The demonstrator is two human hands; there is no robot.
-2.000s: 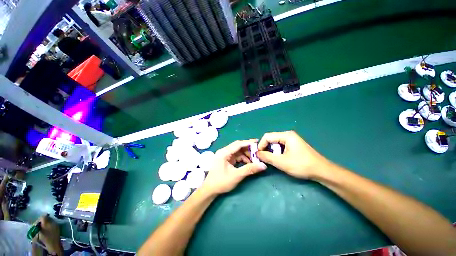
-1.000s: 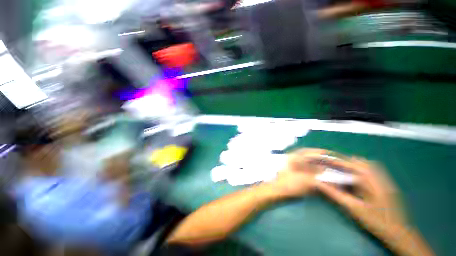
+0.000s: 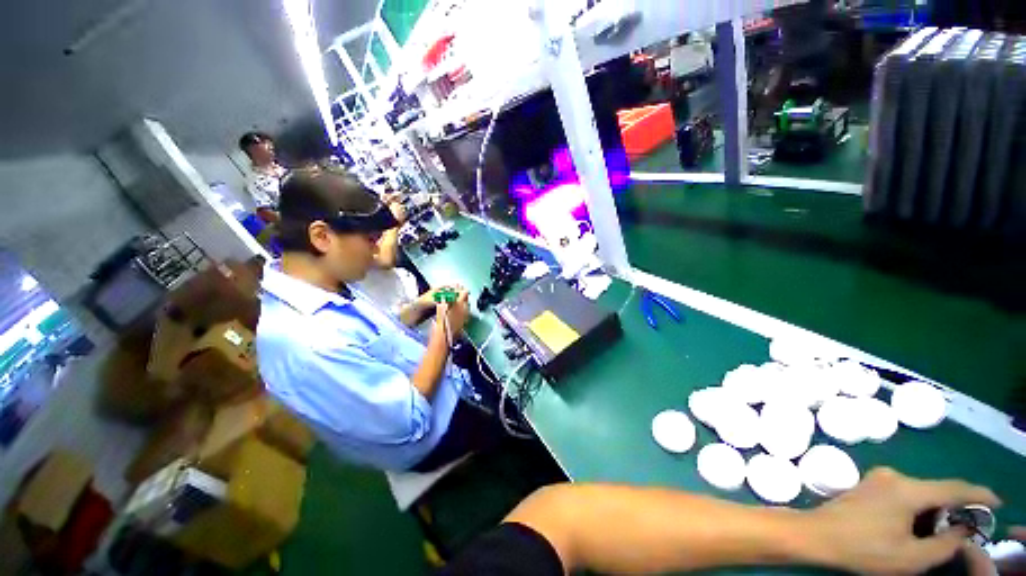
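My left hand (image 3: 883, 523) is at the lower right edge of the view, its fingers closed around a small white round part (image 3: 970, 520) with a dark inside. The part is cut off by the picture's edge and its detail is unclear. Skin at the bottom right corner may be a fingertip of my right hand, but I cannot tell; the rest of that hand is out of the picture. A pile of plain white discs (image 3: 785, 428) lies on the green bench just beyond my left forearm.
Blue-handled pliers (image 3: 662, 307) lie behind the discs. A black box (image 3: 559, 329) with a yellow label and cables stands left of them. A person in a blue shirt (image 3: 343, 377) sits at left, holding a green item. Cardboard boxes (image 3: 253, 484) are lower left. Grey stacked trays (image 3: 951, 129) stand beyond the belt.
The view has swung left, bringing the seated worker and boxes into sight. My hands have shifted to the lower right edge; the right hand is now mostly or wholly out of view.
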